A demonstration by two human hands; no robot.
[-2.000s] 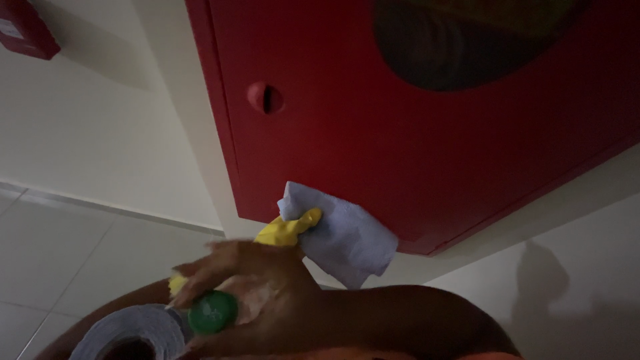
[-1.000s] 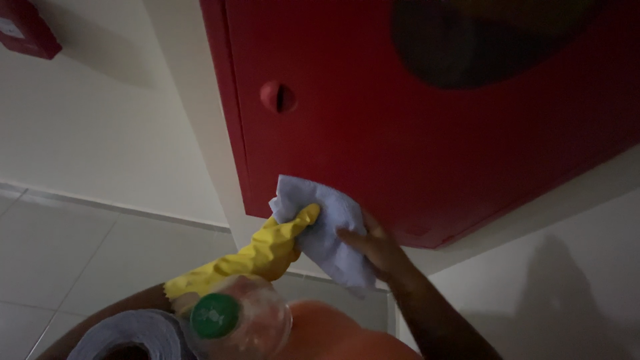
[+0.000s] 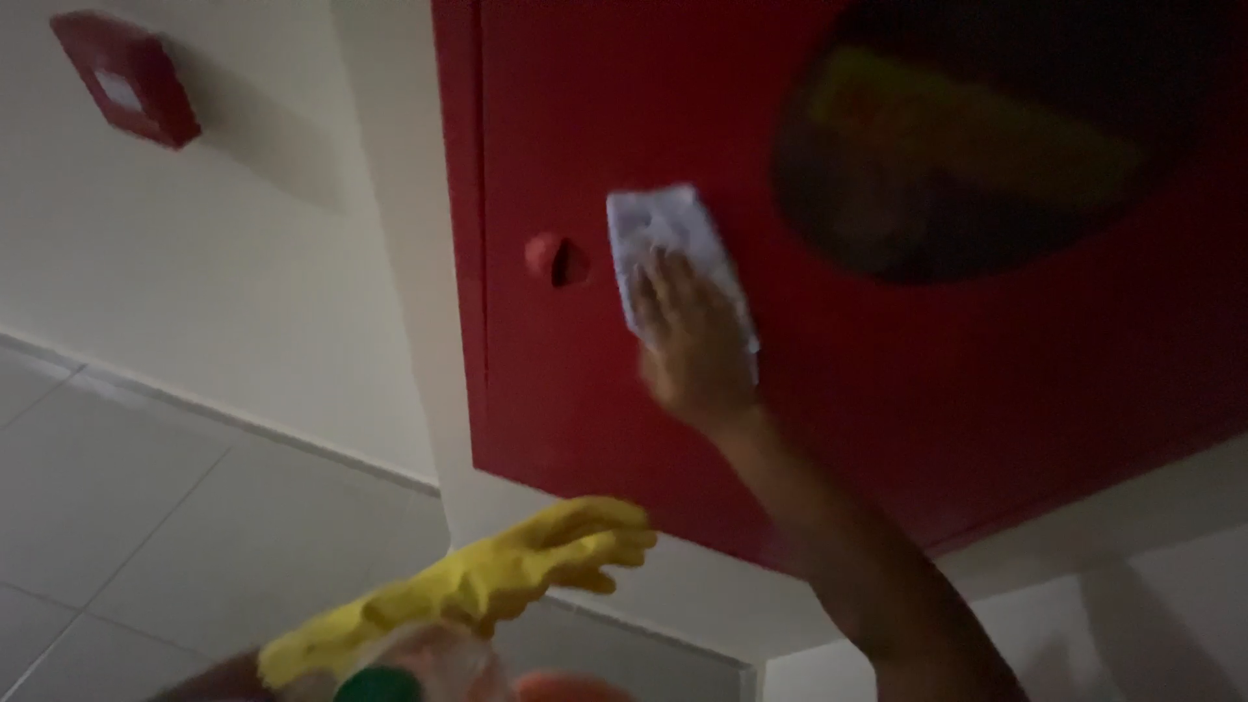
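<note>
My bare right hand (image 3: pixel 692 346) presses a pale blue cloth (image 3: pixel 663 229) flat against the door of a red wall cabinet (image 3: pixel 604 390), just right of its round red latch (image 3: pixel 558 260). Fingers lie spread over the cloth. Lower down, my left hand (image 3: pixel 546 551) wears a yellow rubber glove, its fingers extended and apart with nothing in them, near the cabinet's lower left corner. Below the gloved wrist, a clear plastic bottle (image 3: pixel 453 658) with a green cap (image 3: pixel 378 684) shows at the bottom edge, slightly blurred; what supports it is hidden.
A dark rounded window (image 3: pixel 955 224) sits in the cabinet door at upper right. On the cream wall at upper left is a small red box (image 3: pixel 127 78) with a white label. Pale floor tiles (image 3: pixel 117 487) meet the wall at lower left.
My right hand has carried the cloth up from the cabinet's lower edge to beside the latch. My left hand, which touched the cloth one second ago, is now off it. The grey roll has left view.
</note>
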